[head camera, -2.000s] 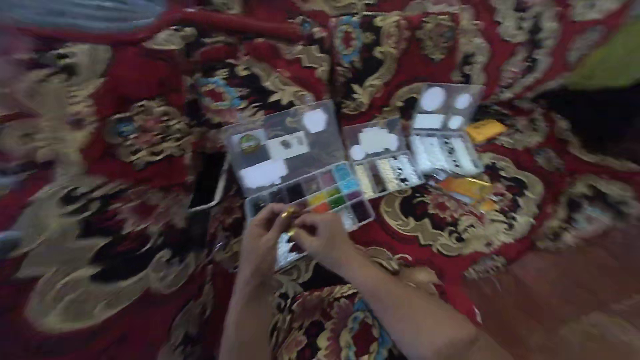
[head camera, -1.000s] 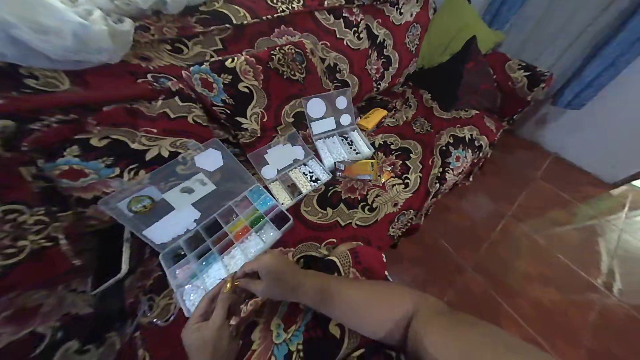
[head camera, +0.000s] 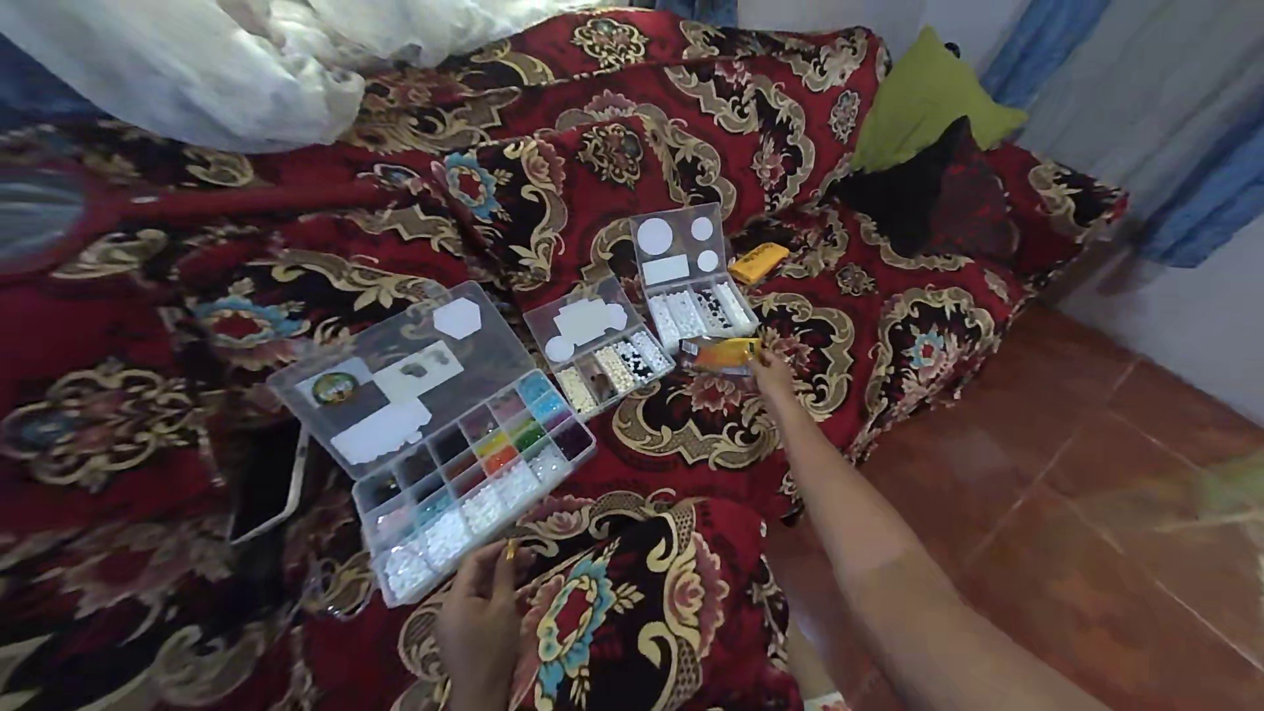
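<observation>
My left hand (head camera: 481, 617) holds a tiny gold-coloured piece (head camera: 511, 549) between thumb and fingertips, just below the large bead box. My right hand (head camera: 768, 373) reaches out with its fingers on the edge of a clear packet with yellow in it (head camera: 723, 354). The large clear plastic bead box (head camera: 484, 504) lies with its lid raised, beads of several colours in its compartments. Beyond it, a smaller bead box (head camera: 616, 375) holds cream, white and black beads. A third bead box (head camera: 699, 314), also with its lid up, stands right behind the packet.
A patterned red cloth (head camera: 691, 425) covers the sofa. A yellow packet (head camera: 758, 263) lies beside the third box. A phone-like dark object (head camera: 269, 484) is left of the large box. Green (head camera: 923, 104) and dark (head camera: 933, 202) cushions sit at the far end; tiled floor (head camera: 1066, 494) is at right.
My right hand has left my left hand and moved away to the packet near the third box. My left hand still has the small gold-coloured piece. The view has shifted.
</observation>
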